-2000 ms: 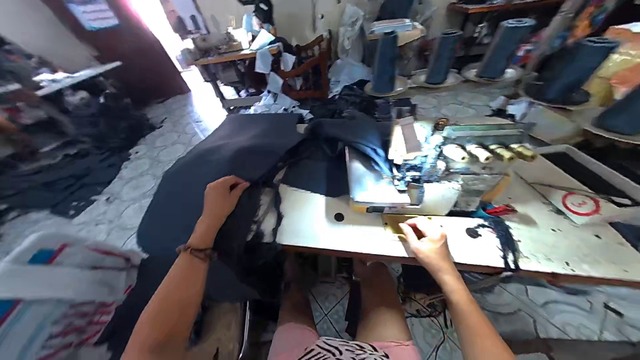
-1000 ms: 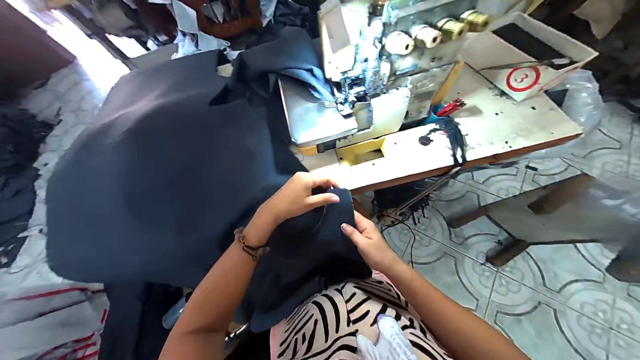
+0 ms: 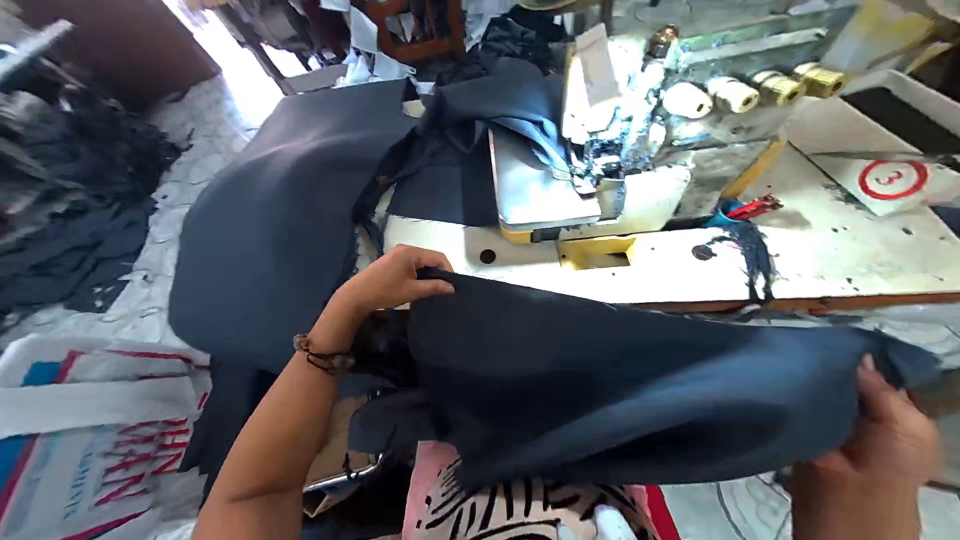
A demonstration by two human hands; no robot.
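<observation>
A dark navy fabric piece (image 3: 637, 382) is stretched between my hands, above my lap and along the table's front edge. My left hand (image 3: 401, 281) pinches its left corner between thumb and fingers. Gripping its right end is my right hand (image 3: 885, 420), slightly blurred. Behind the cloth stands an overlock sewing machine (image 3: 622, 142), its lamp lighting the needle area. More dark fabric (image 3: 277, 202) drapes over the table's left side, and one bunched part lies at the machine's presser foot.
The white machine table (image 3: 847, 255) carries a blue cup (image 3: 724, 214) with red-handled snips, dark thread scraps (image 3: 754, 255) and a white tray (image 3: 900, 124) marked in red. A printed sack (image 3: 105, 420) stands lower left. Dark cloth piles (image 3: 67, 187) cover the floor at far left.
My hands were close together on the cloth one second ago; now they are far apart, the right hand moved to the right, with the piece spread between them. The view has shifted.
</observation>
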